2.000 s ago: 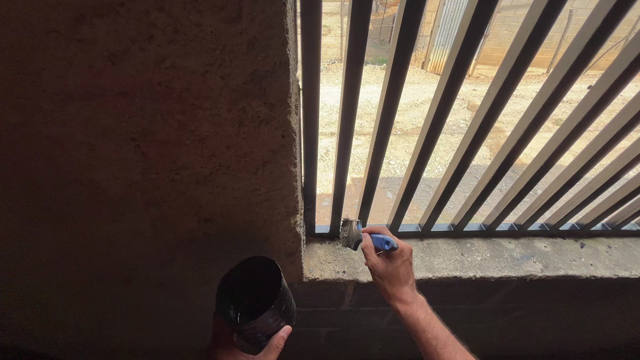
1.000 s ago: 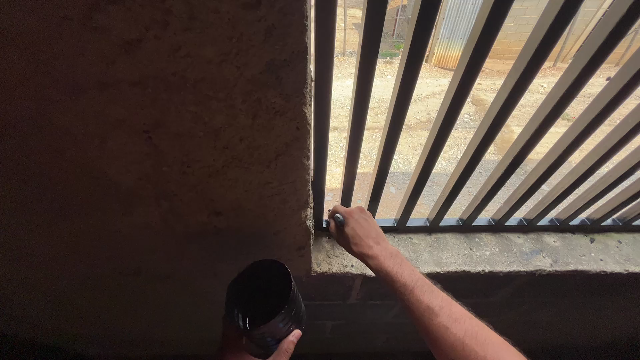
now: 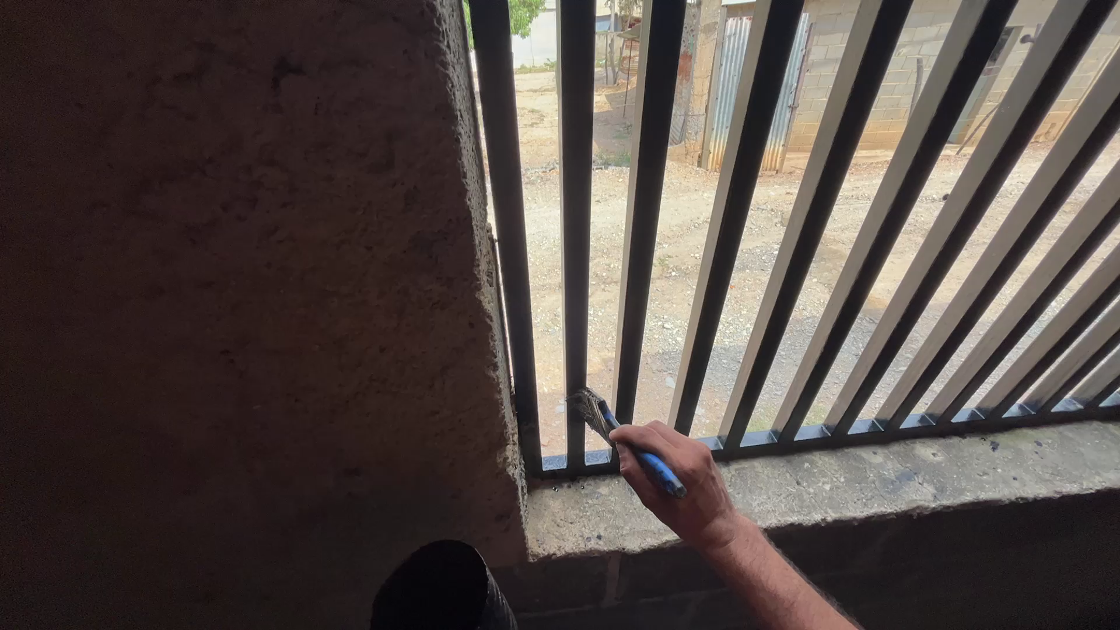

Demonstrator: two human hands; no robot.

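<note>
My right hand (image 3: 678,481) grips a paintbrush (image 3: 652,464) by its blue handle. The bristles touch or nearly touch the lower part of the second dark metal bar (image 3: 575,262) from the left, just above the bottom rail (image 3: 761,442) of the window grille. At the bottom edge of the view stands the dark mouth of a black container (image 3: 437,586); its lower part is cut off and its contents are too dark to tell. My left hand is out of view.
A rough plastered wall (image 3: 262,306) fills the left side. The concrete sill (image 3: 831,490) runs under the grille, its edge chipped. Beyond the bars lie a gravel road (image 3: 665,227), a corrugated metal sheet (image 3: 731,87) and a block wall (image 3: 857,79).
The brush has moved from the grille's lower left corner up to the second bar. My left hand, seen earlier on the container, has left the view. The view has shifted.
</note>
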